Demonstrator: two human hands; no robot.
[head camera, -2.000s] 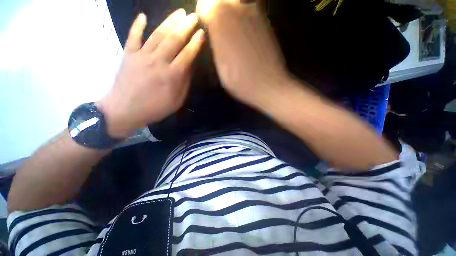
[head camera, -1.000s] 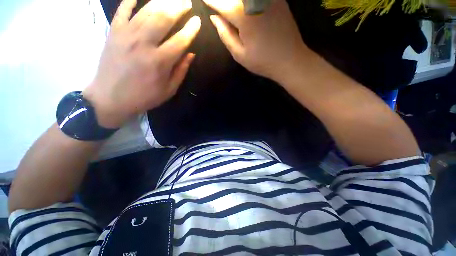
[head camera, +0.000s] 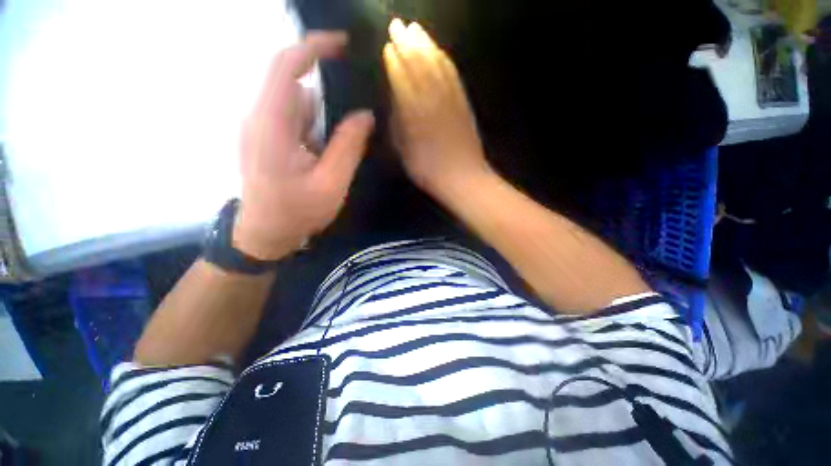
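A large black garment panel (head camera: 565, 100) covers the table in front of me and hangs towards my lap. My right hand (head camera: 433, 114) lies flat on it, fingers together and pointing away, with its fingertips in bright light. My left hand (head camera: 301, 150) is at the panel's left edge, thumb and fingers apart in a C shape, blurred. A pale strip shows between its thumb and index finger. I cannot tell if the left fingers touch the cloth. The needle area is not visible.
The white tabletop (head camera: 137, 118) is glaring at the left. A blue perforated crate (head camera: 683, 214) stands below the table on the right, and another blue crate (head camera: 109, 323) shows at lower left. A dark rectangle (head camera: 774, 68) lies on a white surface at upper right.
My left hand has moved right and down, with thumb and fingers spread. My right hand has flattened and drawn back slightly. The black panel's left edge lies further right. The yellow fringe is out of view.
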